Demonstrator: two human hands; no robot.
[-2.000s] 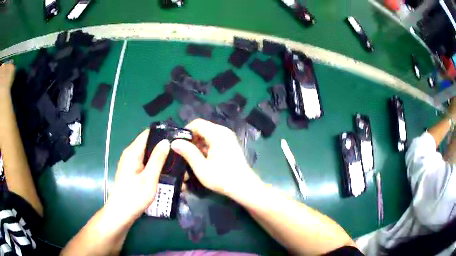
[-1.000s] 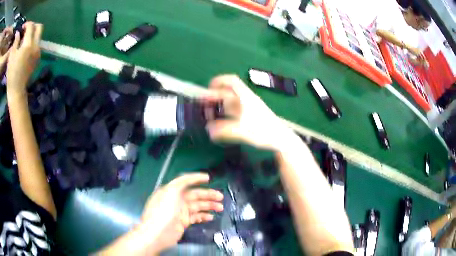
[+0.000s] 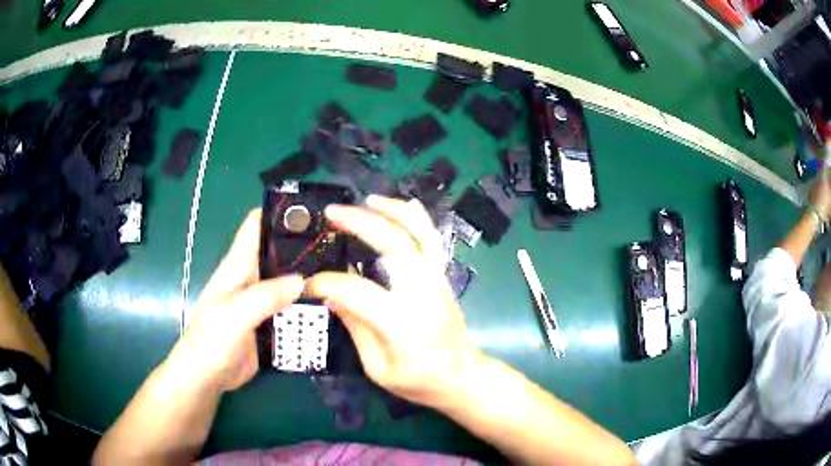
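An open phone housing (image 3: 305, 238) is held upright in front of me, black, with a round silver disc near its top, thin red wires on the body and a white dotted keypad sheet (image 3: 301, 338) on its lower part. My left hand (image 3: 232, 319) grips its left side, thumb on the front below the disc. My right hand (image 3: 401, 305) grips its right side, thumb on the front and a finger beside the disc. Loose black flat pieces (image 3: 418, 134) lie behind and partly under my hands.
Stacked phones (image 3: 563, 155) stand right of the pieces. Tweezers (image 3: 541, 303) lie to the right, with more phones (image 3: 648, 300) and a thin pink stick (image 3: 692, 366) beyond. A large black heap (image 3: 68, 173) lies left of the white line. Neighbours' arms show at both sides.
A second ago my right hand held a phone up near the pale strip and my left hand was open and apart. Now both hands are around a phone in front of me, and the view has shifted.
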